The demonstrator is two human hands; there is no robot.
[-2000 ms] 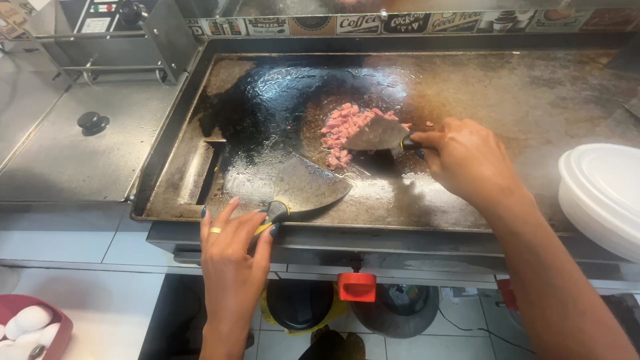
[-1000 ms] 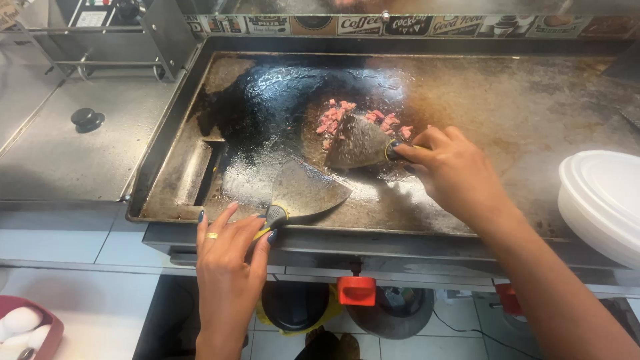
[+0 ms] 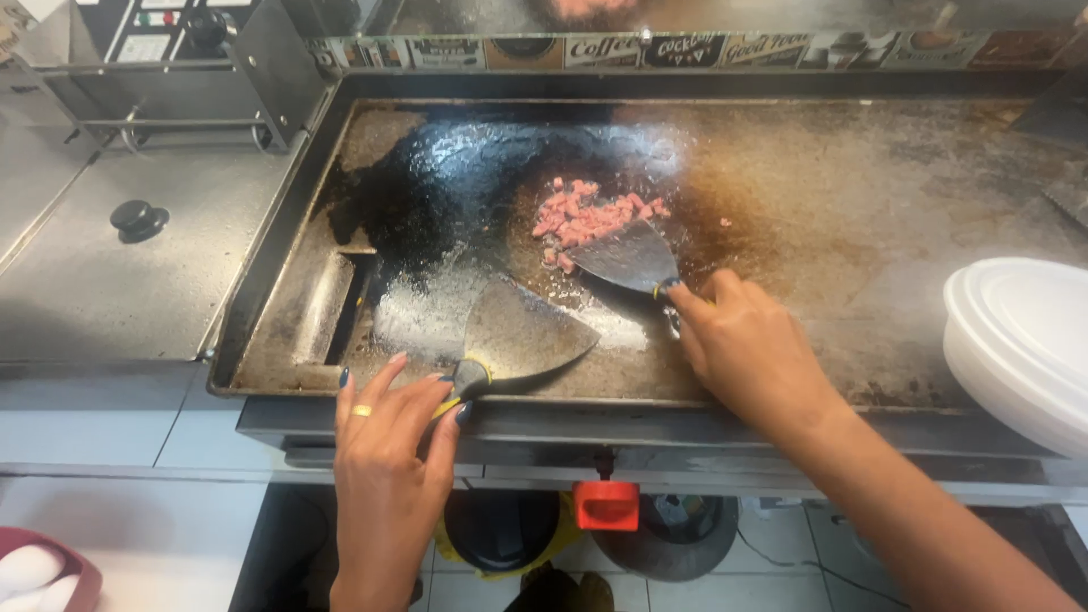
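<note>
Small chunks of pink meat lie in a loose heap on the oily griddle. My right hand grips the handle of a wide metal scraper, whose blade touches the near side of the meat. At the griddle's front edge, my left hand holds a second wide scraper by its black and yellow handle, thumb and fingertips on it. That blade rests on the griddle, nearer to me than the meat and apart from it.
A lidded white plastic tub stands at the right edge. At left are a steel cover with a black knob and a metal appliance. The griddle's front left has a slot. A red knob hangs below; eggs sit in a red container.
The right scraper's blade has shifted to the near side of the meat, and the pieces are spread differently. My left hand and its scraper have stayed about where they were.
</note>
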